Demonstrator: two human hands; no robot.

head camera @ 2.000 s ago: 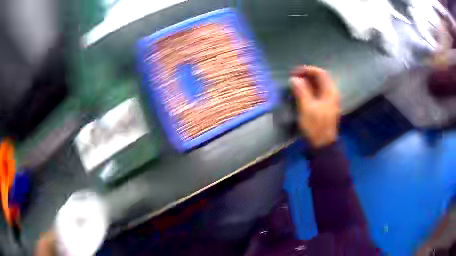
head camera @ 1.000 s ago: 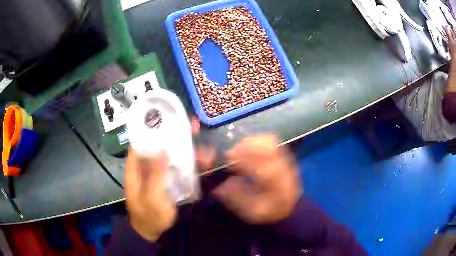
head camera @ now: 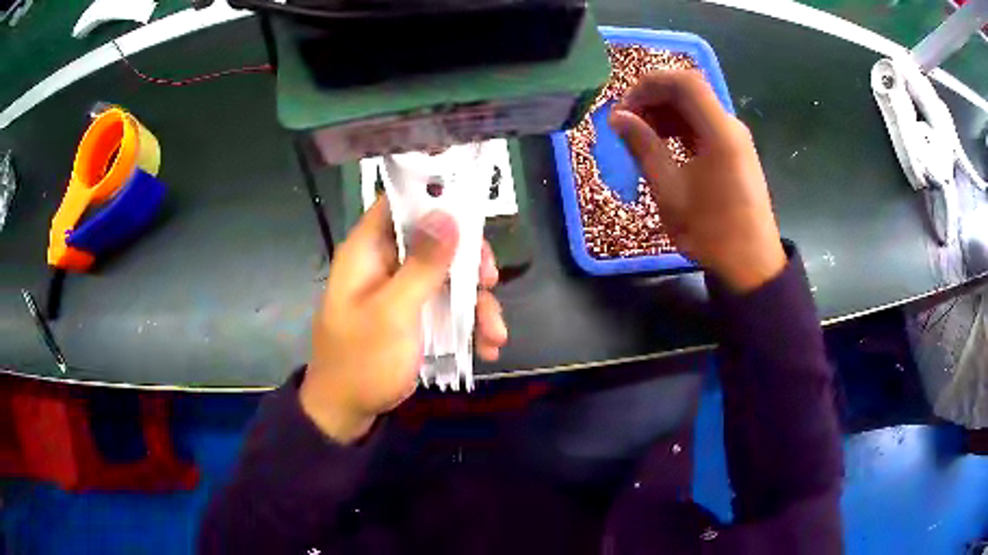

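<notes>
My left hand [head camera: 374,309] is shut on a white handle housing [head camera: 460,266], thumb on top and fingers round its right side. The housing's wide head lies under the overhang of the green bench press [head camera: 433,103], over the white base plate [head camera: 502,193]; its narrow tail points toward me. A small dark round spot shows in the head. My right hand [head camera: 704,179] is over the blue parts tray [head camera: 639,263] of copper-coloured pieces, its thumb and index fingertips close together; whether they hold a piece cannot be seen.
An orange-yellow tape dispenser [head camera: 108,179] with a blue part lies left of the press. A thin dark stick [head camera: 44,331] is near the bench's front edge. A black cable [head camera: 316,201] runs beside the press. White housings [head camera: 921,125] with thin wires lie at the right.
The view has turned and shifted. The housing has moved from in front of the press to under its overhang, in my left hand. My right hand has moved from near the housing to over the tray.
</notes>
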